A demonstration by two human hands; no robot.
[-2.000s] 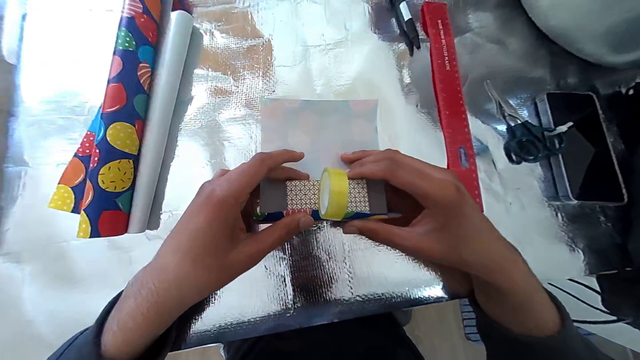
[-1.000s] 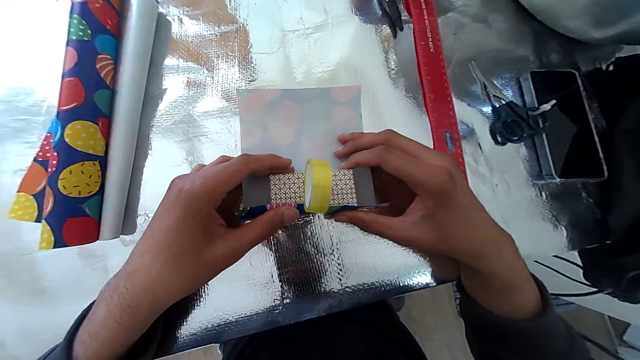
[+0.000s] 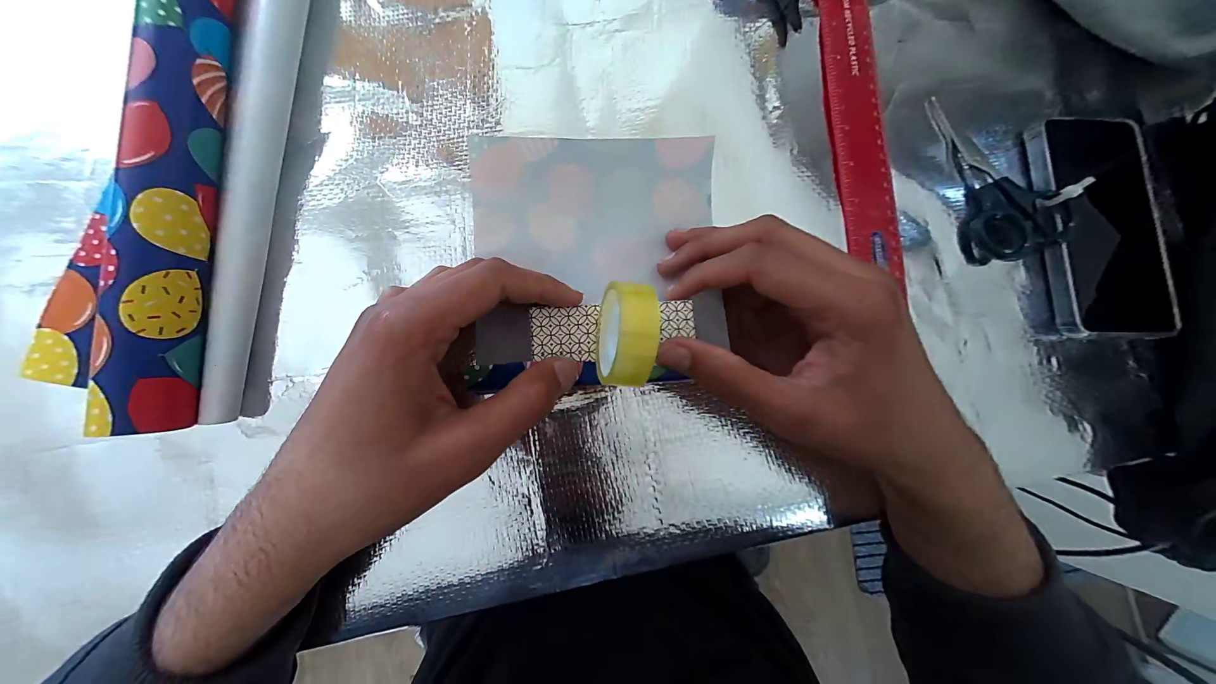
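A small patterned box (image 3: 562,332) with grey ends lies on the near edge of a piece of balloon-print wrapping paper (image 3: 589,199), whose pale back faces up. On the box a roll of yellow tape (image 3: 641,334) stands upright. My left hand (image 3: 437,361) holds the left part of the box, fingers on the far side and thumb at the near side. At the right part is my right hand (image 3: 798,332), its thumb beside the tape roll and its fingers over the far side. A strip of the printed side shows along the near edge.
Rolled balloon wrapping paper (image 3: 161,228) lies at the left beside a silver-grey roll (image 3: 252,218). At the right are a red ruler (image 3: 860,142), scissors (image 3: 997,209) and a smartphone (image 3: 1111,228). Black cables (image 3: 1092,522) run near the right edge. The table has a shiny foil cover (image 3: 456,532).
Both hands stay at the box and tape roll. The fingers of my right hand have lifted and spread a little on the far side. The view has shifted slightly.
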